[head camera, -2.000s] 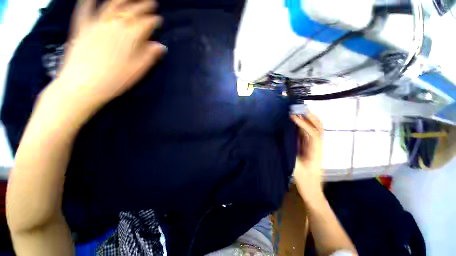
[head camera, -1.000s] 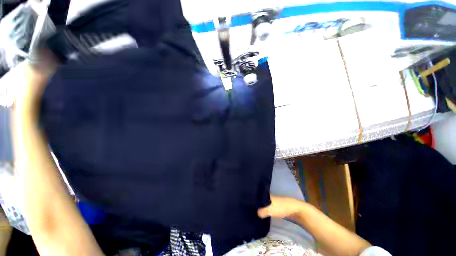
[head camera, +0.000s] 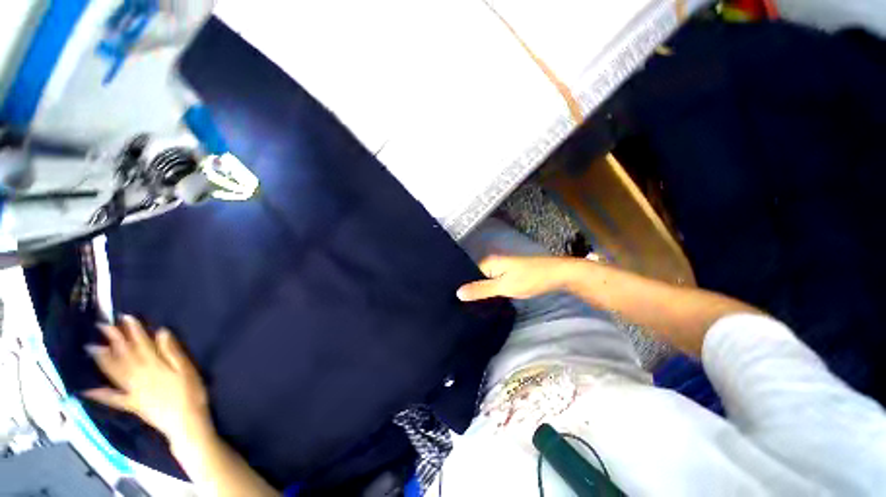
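The dark garment body lies under the lit machine head and hangs over the table's front edge to my lap. My left hand rests on the cloth at the lower left, fingers spread, slightly blurred. My right hand holds the cloth's right edge between thumb and fingers, beyond the table edge. The checked lining shows at the bottom edge of the cloth. A dark and white strip shows at the left. The needle is hidden behind the machine head.
The white table has a printed tape on its front edge and a tan band across it. A wooden board is below the table. A dark cloth heap is at the right. A dark green rod-like thing lies on my shirt.
The view has turned, putting the machine head at upper left. My left hand now lies spread on the cloth near the head. My right hand remains at the cloth's right edge.
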